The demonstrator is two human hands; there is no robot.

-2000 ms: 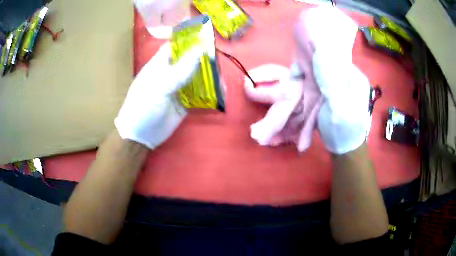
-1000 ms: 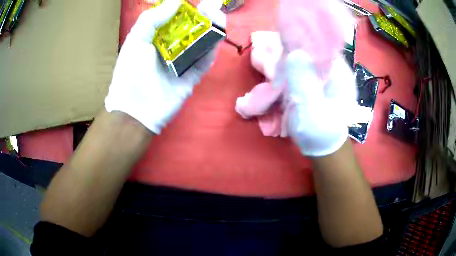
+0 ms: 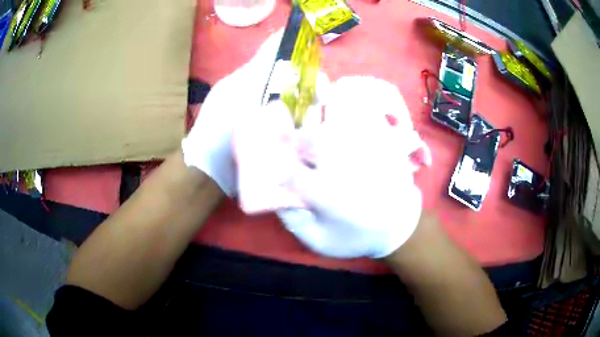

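Note:
My left hand [image 3: 227,122], in a white knit glove, holds a wired module [image 3: 304,72] whose yellow face and black edge show above the fingers. My right hand [image 3: 358,171], also gloved, holds the pale pink wiping cloth [image 3: 266,174] against the module's lower part. The hands meet over the red mat at the centre. Both are blurred and overexposed, and the module's lower end and its wires are hidden by the hands and cloth.
Black modules [image 3: 475,168] with red wires lie on the mat at right, one showing green board. Yellow-faced modules lie at top centre [image 3: 329,16] and upper right. A cardboard sheet [image 3: 99,85] is at left, cardboard dividers [image 3: 569,171] at right, a white round object [image 3: 245,10] at top.
My right hand has moved left with the cloth onto the module. The module is turned from lying slantwise to upright in view, edge partly showing. The black modules at right are now uncovered.

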